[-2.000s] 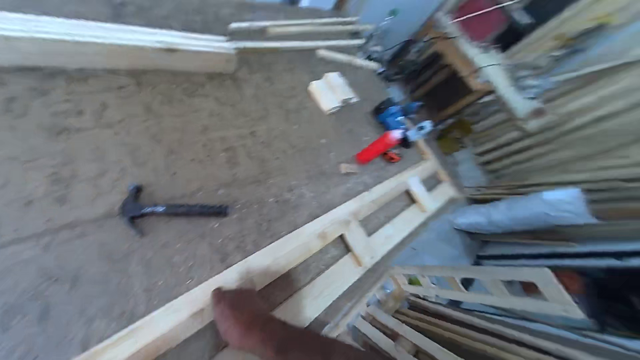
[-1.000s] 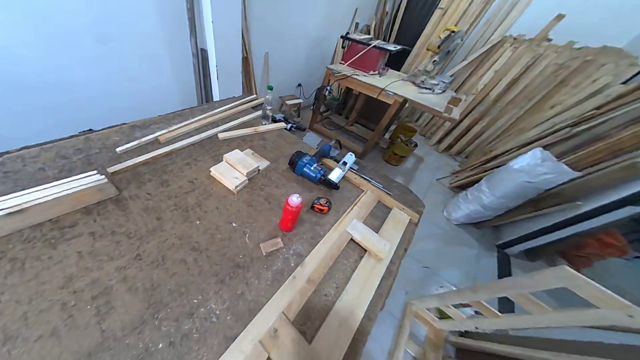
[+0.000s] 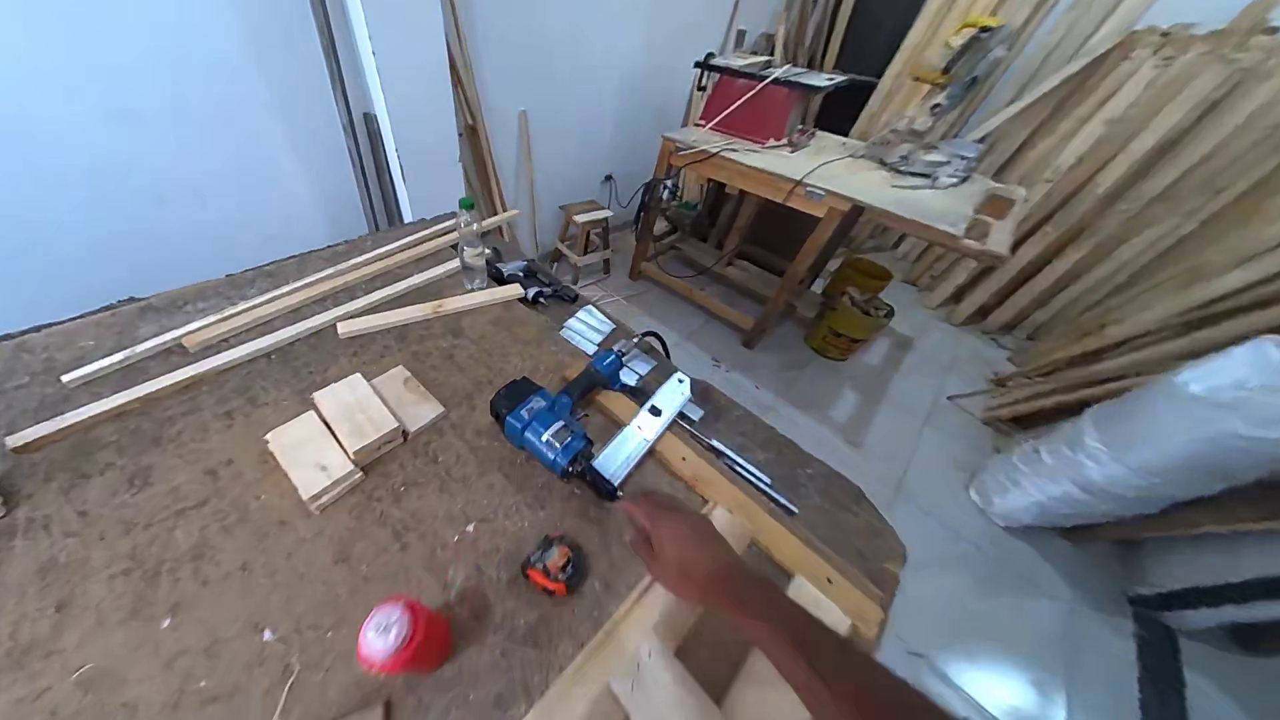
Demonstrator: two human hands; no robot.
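Observation:
My right hand (image 3: 680,548) reaches in from the lower right, blurred, its thumb and forefinger slightly apart and nothing visible in it. Its fingertips are close to the nose of a blue pneumatic nail gun (image 3: 548,428), which lies on the worktable with its silver magazine (image 3: 643,428) pointing up and right. Beneath the hand and forearm runs a wooden slat frame (image 3: 600,665), partly hidden. A yellowish wooden board (image 3: 740,500) lies along its far right side. An orange and black tape measure (image 3: 554,566) sits left of the hand, and a red bottle (image 3: 404,636) stands nearer. My left hand is outside the view.
Short wood blocks (image 3: 345,425) and long strips (image 3: 250,345) lie on the brown worktable (image 3: 200,560). A clear bottle (image 3: 471,245) stands near another power tool (image 3: 535,280). Beyond are a wooden bench (image 3: 840,185) with saws, a yellow bucket (image 3: 850,322), leaning boards (image 3: 1130,170) and a plastic-wrapped roll (image 3: 1150,440).
The view has swung and moved closer to the nail gun. My right hand, out of view one second ago, now extends over the frame toward the nail gun.

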